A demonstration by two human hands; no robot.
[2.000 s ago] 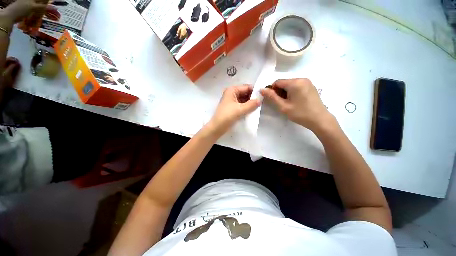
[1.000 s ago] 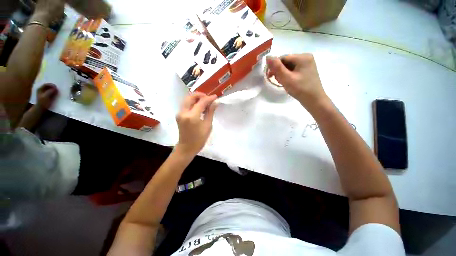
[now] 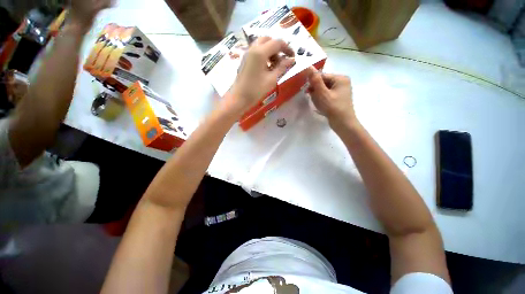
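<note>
Two stacks of orange, white and black retail boxes (image 3: 299, 43) stand side by side on the white table, with white printed faces up. My left hand (image 3: 262, 68) is over their tops, fingers bent and apart, with nothing visible in it. My right hand (image 3: 333, 96) is at the right stack's orange side near the top corner, with thumb and finger close together. Whether it holds a small piece of tape cannot be told. A whitish see-through tape strip (image 3: 262, 163) lies at the table's front edge. The tape roll is not visible.
At the left are an orange box (image 3: 147, 118), several more boxes (image 3: 118, 51), a tape roll (image 3: 107, 106) and a co-worker's arm (image 3: 49, 86). Brown cartons (image 3: 374, 20) and an orange round holder (image 3: 306, 20) are behind. A phone (image 3: 454, 169) lies right.
My left hand has moved from the strip near the front edge up over the boxes. My right hand has moved slightly down from the tape roll's place to the box side. The view has shifted.
</note>
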